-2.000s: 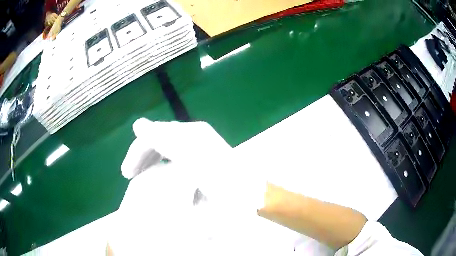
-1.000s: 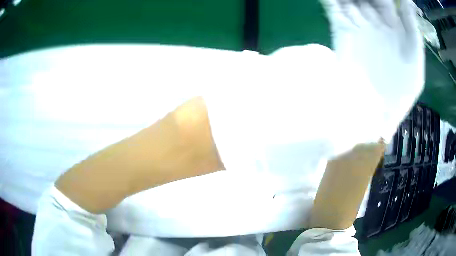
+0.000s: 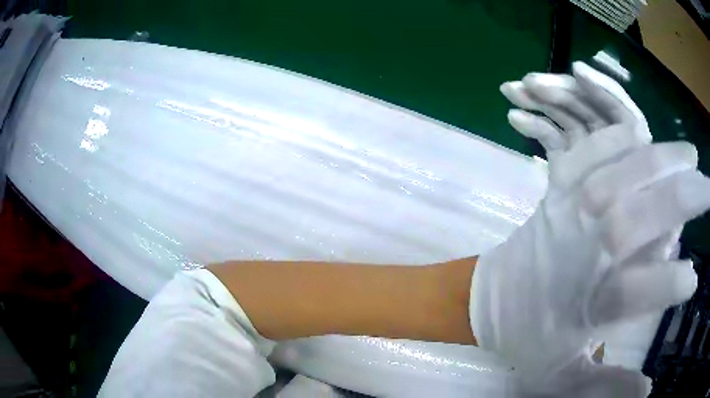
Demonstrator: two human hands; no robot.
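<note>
My left hand [image 3: 529,288], in a white glove, reaches across from the lower left, its fingers apart towards the right edge. My right hand [image 3: 580,109], also in a white glove, overlaps it, with its bent fingers raised and spread at the upper right. The overlap hides much of my right palm and wrist. No part shows in either hand. A long glossy white sheet [image 3: 272,179] lies under my left forearm.
The green table [image 3: 389,47] lies beyond the sheet, crossed by a black strip. White stacked trays [image 3: 611,9] and tan cardboard [image 3: 677,43] are at the top right. A dark tray [image 3: 685,338] is at the lower right edge. Grey-white sheets [image 3: 23,66] are at the left.
The view has swung left along the white sheet, which is less overexposed. My hands now overlap at the right of the picture, and their separate fingers show more clearly.
</note>
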